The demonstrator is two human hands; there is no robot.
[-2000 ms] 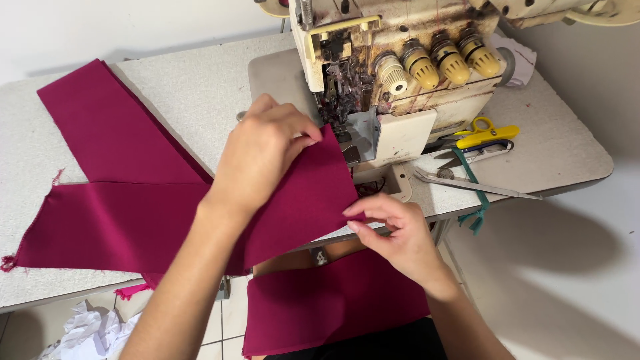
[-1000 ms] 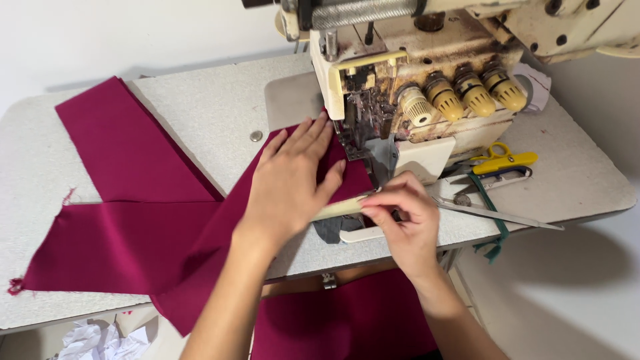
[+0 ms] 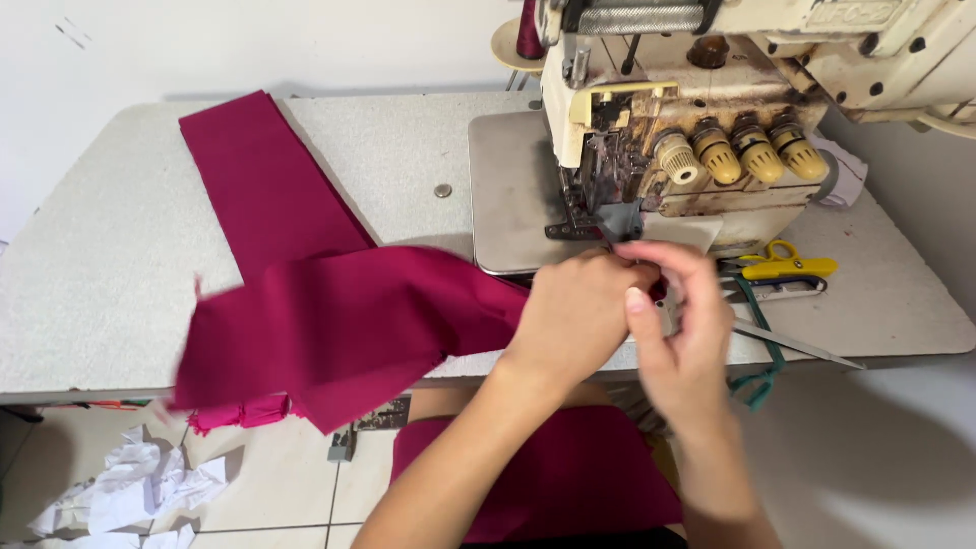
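Observation:
A magenta fabric piece lies bunched along the table's front edge, its right end running under my left hand. That hand is closed on the gathered cloth just in front of the presser foot of an overlock sewing machine. My right hand is close against it, blurred, fingers curled by a small dark bit of the cloth; whether it grips the cloth is not clear. A folded magenta strip rests on the table behind. More magenta fabric lies over my lap.
Yellow thread snips, metal tweezers and a teal fabric tie lie right of my hands. A small metal disc sits left of the machine's metal plate. Crumpled white paper is on the floor.
The cloth that lay flat under my left hand by the presser foot is now bunched and pulled rightward. Its loose left end has shifted and is blurred. Both hands have come together.

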